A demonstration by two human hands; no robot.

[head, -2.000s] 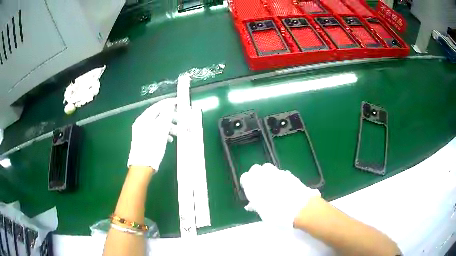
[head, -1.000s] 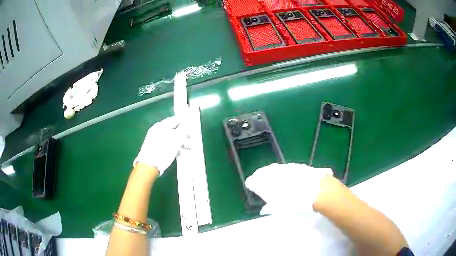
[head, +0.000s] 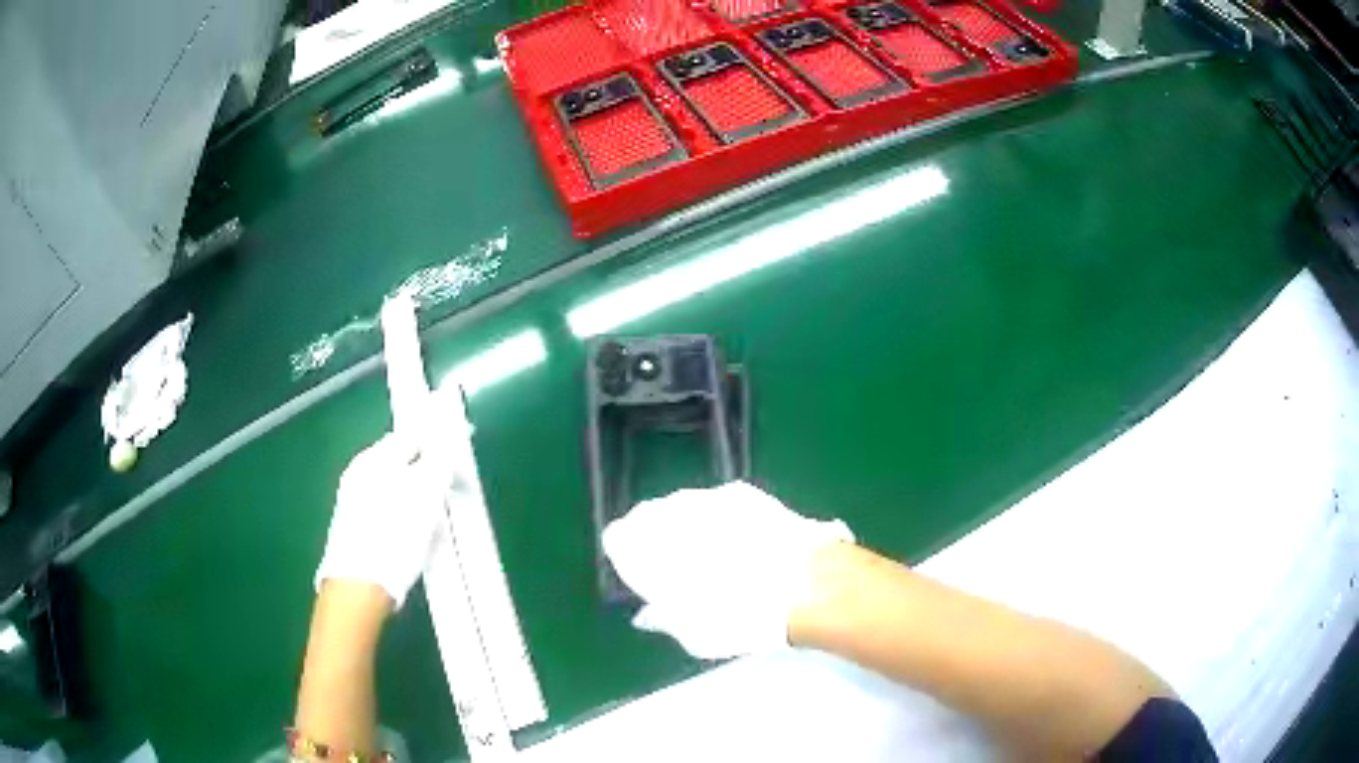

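A small stack of dark grey phone middle frames (head: pixel 651 391) lies on the green surface in front of me, camera holes at the far end, the lower layers slightly offset to the right. My right hand (head: pixel 726 570), in a white glove, covers the near end of the stack; its fingertips are hidden underneath. My left hand (head: pixel 385 514), also gloved, rests on the two white divider strips (head: pixel 474 574) left of the stack. Its fingertips lie against the strips.
A red sorting tray (head: pixel 745 160) with frames in its compartments stands beyond the belt's rail. Crinkled clear film (head: pixel 447 279) lies beyond the strips. A crumpled white rag (head: pixel 146 391) is at the left. A dark stack (head: pixel 57 641) sits at the left edge.
The single frame at the right is no longer seen apart; the stack now has offset layers on its right. The view has turned right, so the tray, strips and left stack appear further left.
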